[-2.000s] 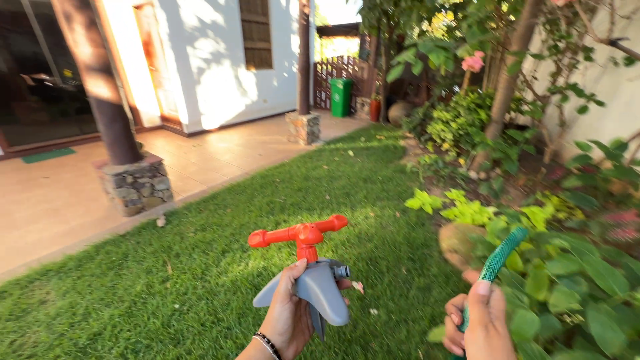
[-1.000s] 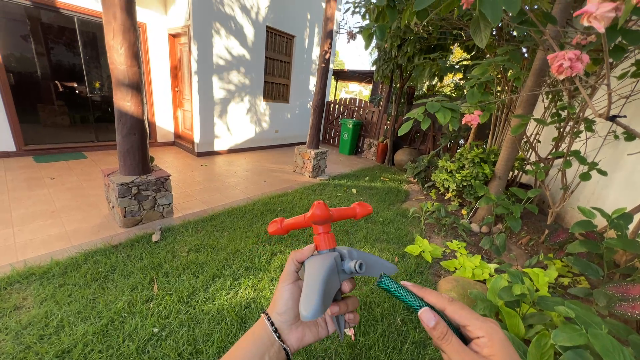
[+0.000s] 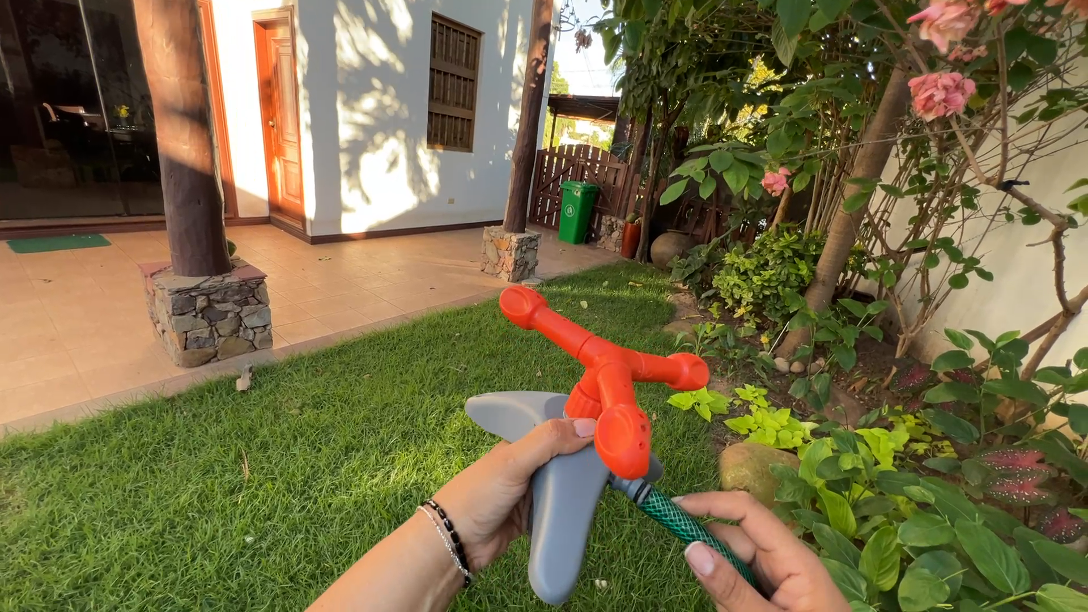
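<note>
My left hand point(image 3: 518, 484) grips a lawn sprinkler by its grey plastic base point(image 3: 565, 518), the thumb lying just under the red three-armed head point(image 3: 608, 365). A green braided garden hose point(image 3: 693, 527) meets the base at a grey connector point(image 3: 631, 487), below one red arm. Around the hose, close to that end, are the fingers and thumb of my right hand point(image 3: 756, 552). The red arm partly covers the joint, so how far the hose is pushed on cannot be told. A dark beaded bracelet and a light one circle my left wrist.
Grass point(image 3: 340, 459) lies below my hands. At the left, a tiled patio point(image 3: 340, 280) has wooden posts on stone bases point(image 3: 208, 314). A green wheeled bin point(image 3: 578, 212) stands by a wooden gate. On the right are a rounded rock point(image 3: 756, 470), leafy plants point(image 3: 935, 518) and a pale wall.
My right hand has brought the hose from apart at the right to the sprinkler's connector, where its end now meets it. The sprinkler has turned, and a third red arm shows.
</note>
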